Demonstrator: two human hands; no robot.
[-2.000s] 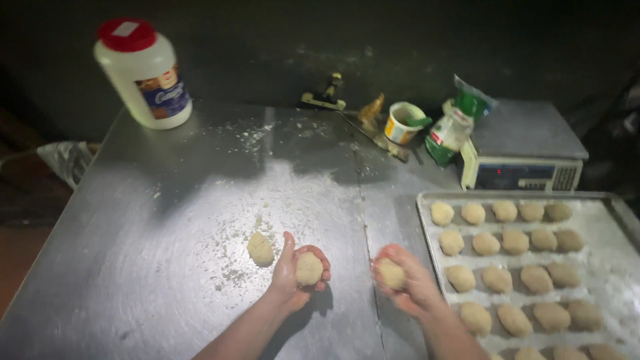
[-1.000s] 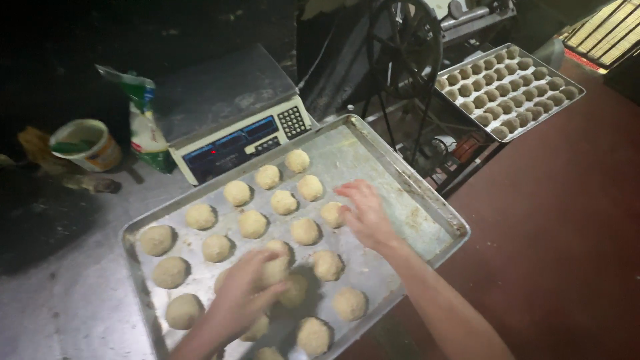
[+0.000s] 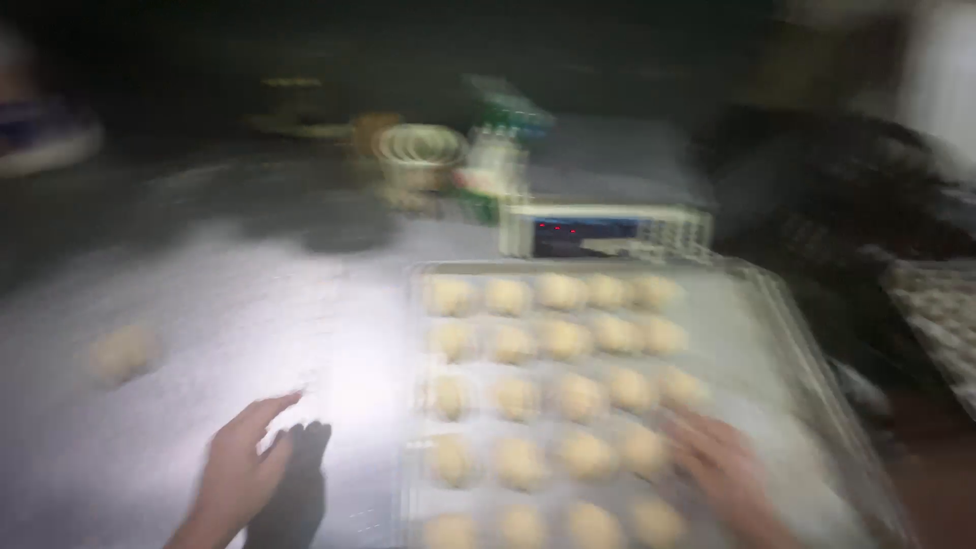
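Note:
Motion blurs the view. My left hand (image 3: 248,457) is over the metal table (image 3: 343,320), left of the baking tray, fingers apart and holding nothing. A single dough ball (image 3: 124,353) lies farther left on the table. My right hand (image 3: 709,457) is over the right part of the baking tray (image 3: 793,343), its fingertips at or beside a dough ball (image 3: 681,387) at the end of the third row; whether it grips the ball is unclear. Several rows of dough balls (image 3: 583,396) fill the tray's left and middle.
Behind the tray stands a digital scale (image 3: 610,229). Left of it are a green and white bag (image 3: 492,164) and a tub (image 3: 421,156). A labelled container (image 3: 46,133) is at the far left. Another filled tray (image 3: 942,320) is at the right edge.
Two seconds ago each hand held a dough ball over the table; one second ago both were over the tray. My left hand is now back over the table. The view has swung right, then back left.

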